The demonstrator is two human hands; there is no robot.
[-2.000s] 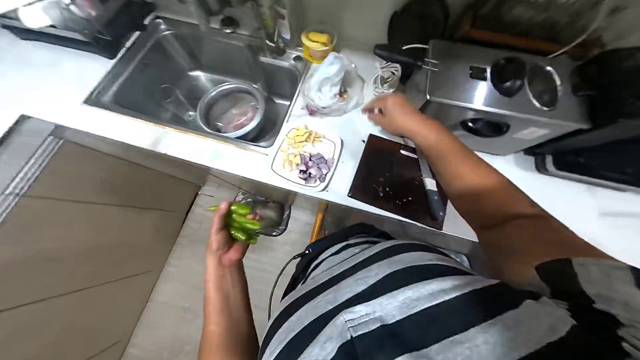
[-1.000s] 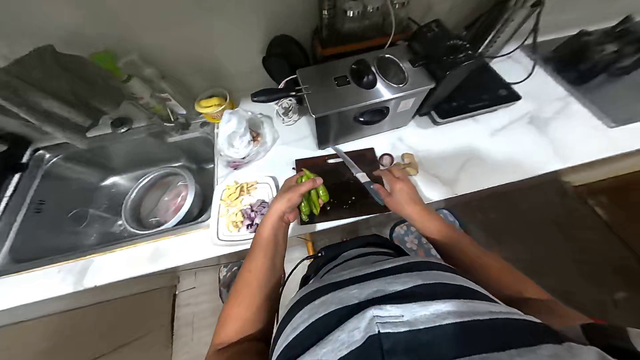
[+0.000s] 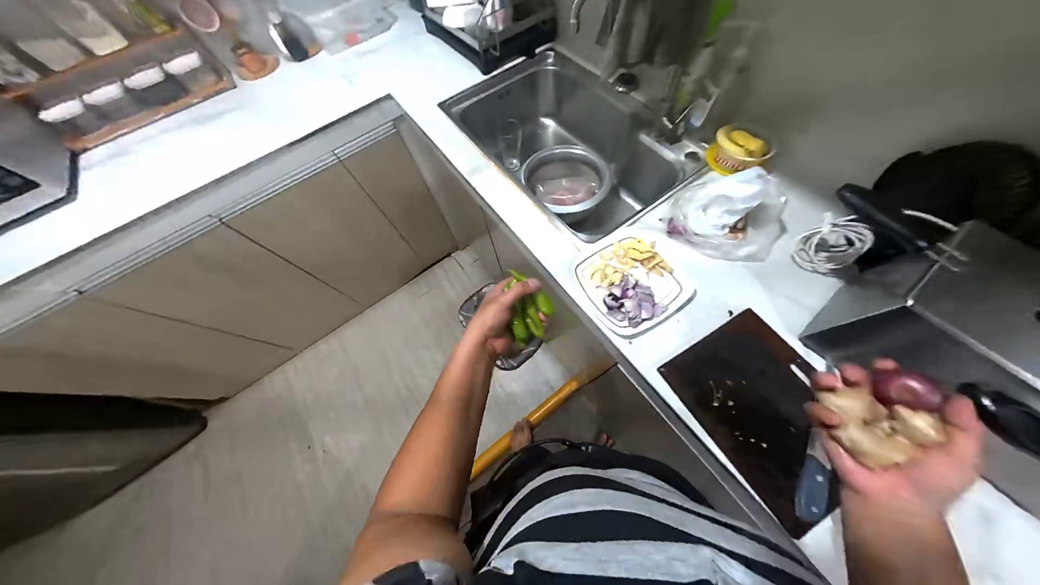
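Observation:
My left hand holds several green chili peppers over the floor, left of the counter edge. In my right hand, palm up, lie a red onion and pieces of ginger root. Below that hand is the dark cutting board with small scraps on it. A knife rests along the board's right side, its blade partly hidden by my fingers. On a white plate sit cut yellowish pieces and chopped purple onion.
A metal bowl with meat in liquid stands in the steel sink. Behind the plate are a plastic bag, a yellow tub and a coiled white cable. A steel appliance stands at the right.
The ginger and onion lay on the counter beside the board one second ago; now they are in my right hand. The peppers have moved away from the board. The view has swung left.

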